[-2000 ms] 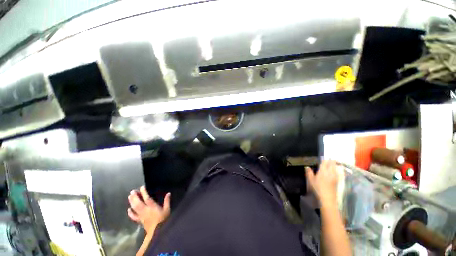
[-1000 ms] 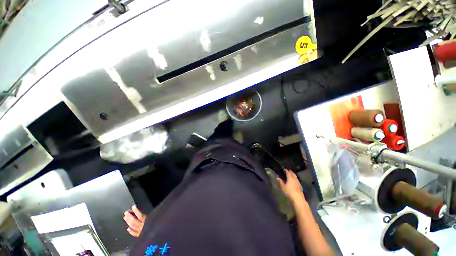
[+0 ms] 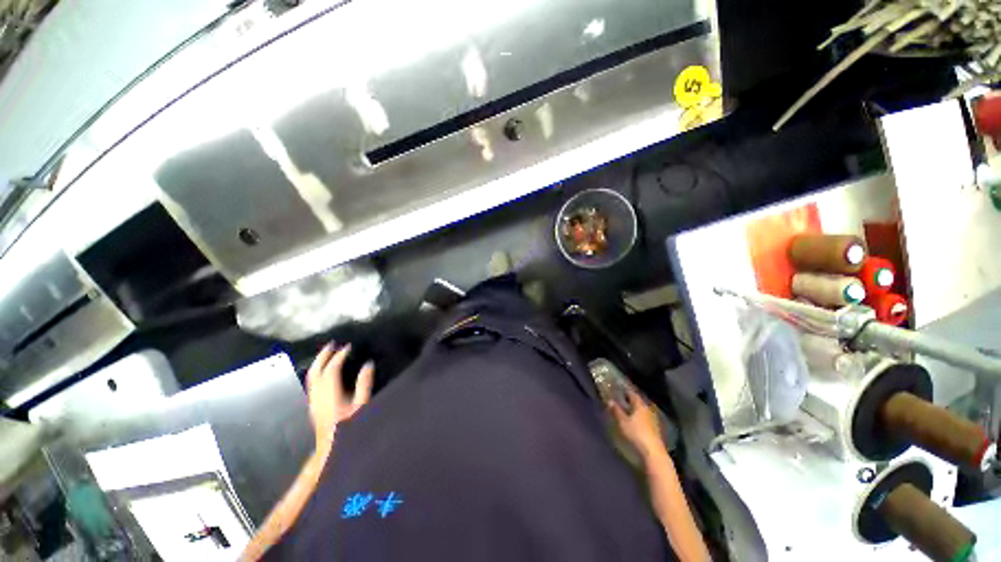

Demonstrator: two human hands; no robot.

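My left hand (image 3: 337,386) is bare and empty, fingers spread, beside my dark top and near the corner of the metal machine bed (image 3: 258,412). My right hand (image 3: 637,422) is low at my right side. Its fingertips are at a small greyish, see-through object (image 3: 608,381), perhaps a clear jar; whether they grip it is unclear. A white sheet (image 3: 154,450) lies on the machine bed with a tiny dark tool (image 3: 206,536) on it.
A round see-through cup (image 3: 596,227) with reddish-brown bits stands ahead, by a crumpled clear plastic bag (image 3: 313,303). Brown and red thread spools (image 3: 825,254) and cones on a stand (image 3: 933,426) are at right. A metal panel (image 3: 439,121) crosses the front; tan strips (image 3: 933,33) stick out top right.
The view has turned and shifted. My left hand has come up from the bed's edge with fingers spread. My right hand has moved from the spool tray to my side, by the see-through object.
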